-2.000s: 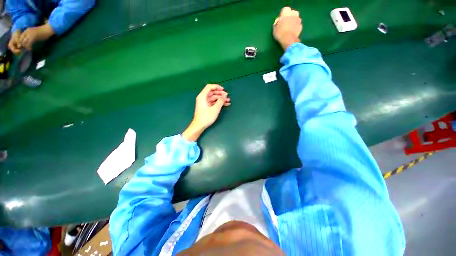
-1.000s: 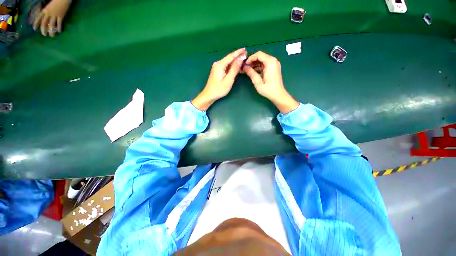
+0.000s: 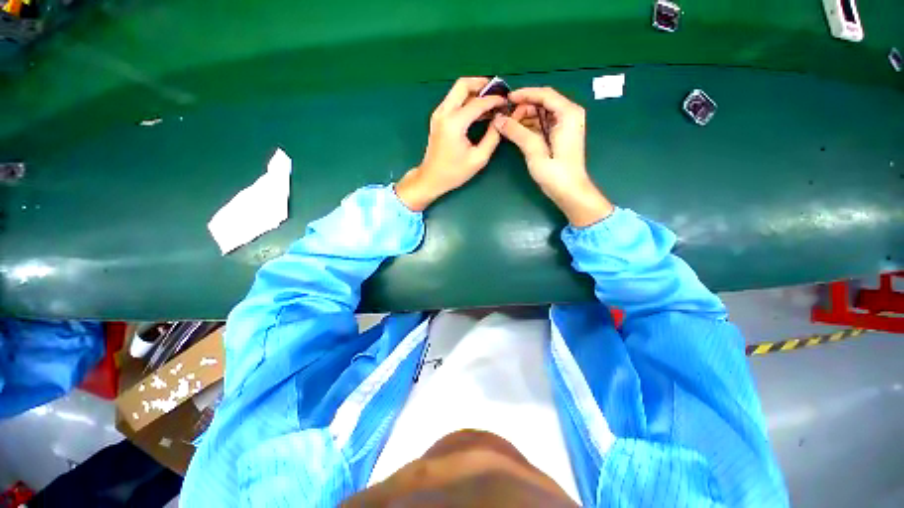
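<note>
My left hand (image 3: pixel 458 142) and my right hand (image 3: pixel 552 142) meet over the dark green bench (image 3: pixel 367 129). My left hand holds a small dark module (image 3: pixel 495 88) with a light rim between its fingertips. My right hand's fingertips touch it, and a thin dark stick (image 3: pixel 544 123) shows among the right fingers. The fingers hide most of the module. A small white label (image 3: pixel 609 86) lies to the right of my hands. A square module with a silver rim (image 3: pixel 699 106) lies further right, and another module (image 3: pixel 666 15) lies on the belt above.
A white paper scrap (image 3: pixel 254 204) lies at left on the bench. A white handheld device (image 3: pixel 844 18) is at the upper right. An open cardboard box (image 3: pixel 171 389) stands below the bench edge at left. A red stool (image 3: pixel 861 302) is at right on the floor.
My right hand has come back from the belt to my left hand. The dark module now shows between my fingers. The view has shifted, and the other person's hand has left it.
</note>
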